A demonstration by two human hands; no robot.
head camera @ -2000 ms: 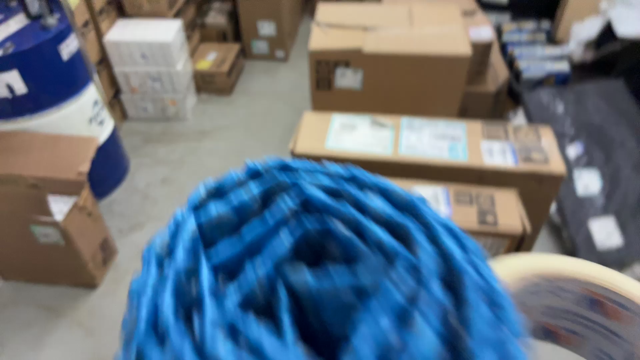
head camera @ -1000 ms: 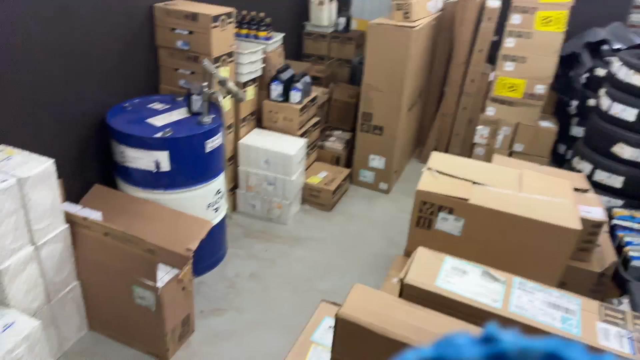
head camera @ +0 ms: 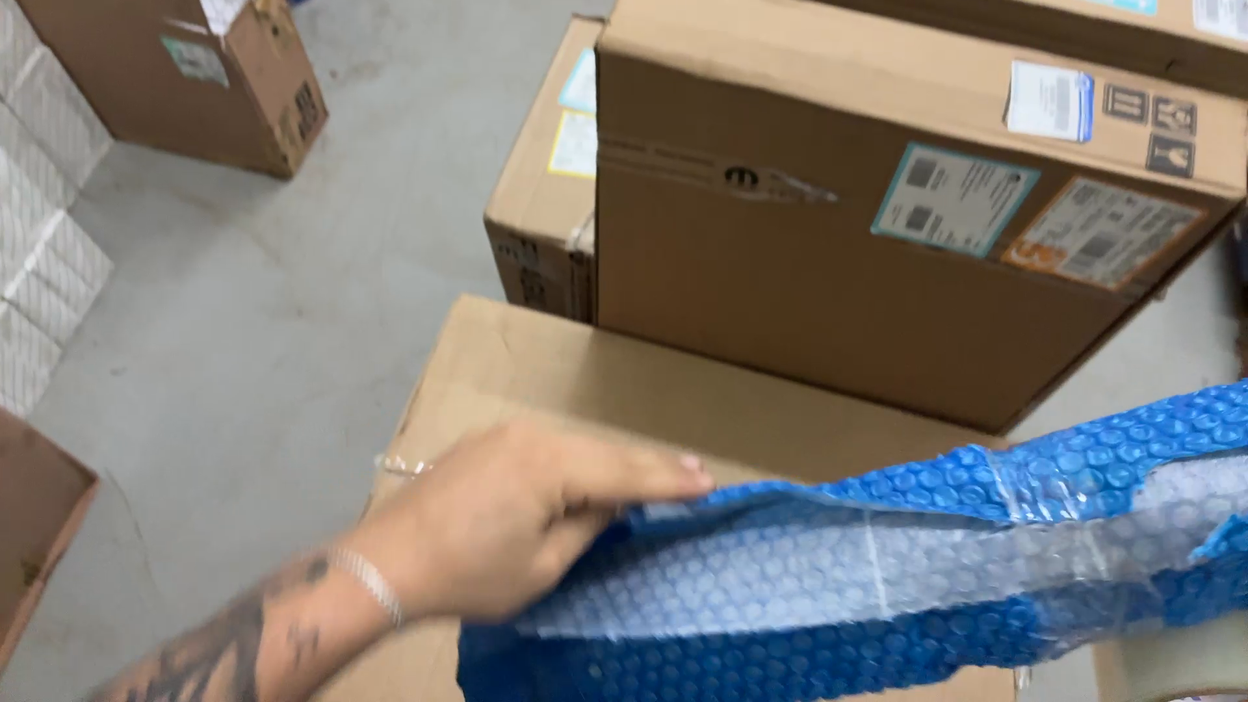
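My left hand [head camera: 517,517], with a bracelet at the wrist, grips the upper left edge of a long package [head camera: 877,565] in blue bubble wrap. Clear tape crosses the wrap, and a whitish surface shows between its blue edges. The package lies across the lower right of the view, above a cardboard box [head camera: 468,380]. My right hand is not in view.
A large upright cardboard box [head camera: 780,283] with labels stands behind the package, beside a smaller carton [head camera: 546,195]. Another carton [head camera: 214,107] is on the grey floor [head camera: 263,322] at upper left, near white wrapped stacks [head camera: 49,244]. A pale rounded object [head camera: 1189,658] is at lower right.
The view has swung down from the wider storeroom. My left hand has come into view, holding the bubble-wrapped package. Two seconds ago a mass of blue wrap filled the lower middle.
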